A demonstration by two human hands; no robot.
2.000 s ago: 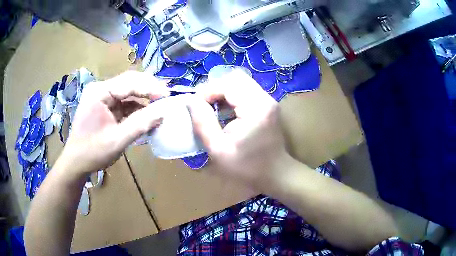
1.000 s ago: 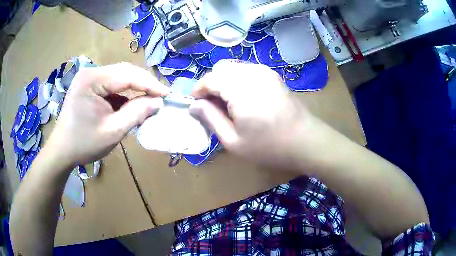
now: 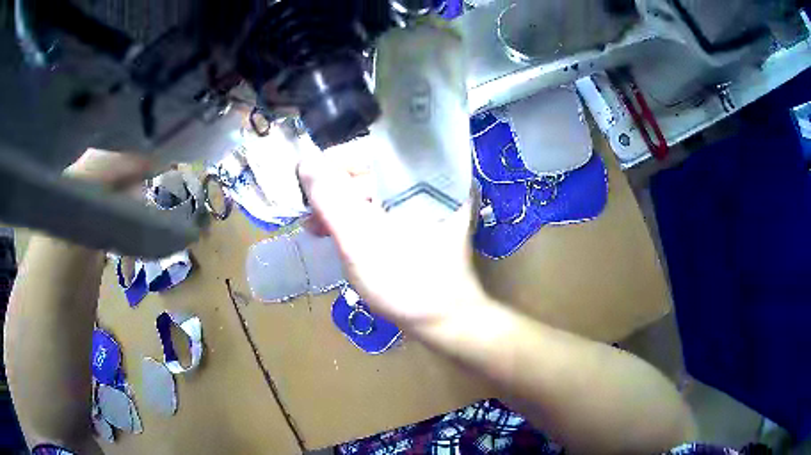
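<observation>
A pale, overexposed workpiece lies beneath the dark round fitting of the sewing machine. My right hand reaches up beside it; its fingertips are washed out and partly behind the cover plate, so its hold is unclear. My left hand is mostly hidden behind the blurred machine head at upper left; its fingers cannot be seen. Grey panels lie on the table below my right hand. A blue panel with key ring lies just below them.
Blue and grey panels with rings are piled right of the cover plate. Curled side bands and small printed blue panels lie at left on the tan table. A red-handled tool rests on the white machine base. Blue cloth hangs at right.
The view has moved in under the machine head, which now covers the upper left. Both hands have moved up towards the needle area and parted. The grey panels and ringed blue panel are now uncovered.
</observation>
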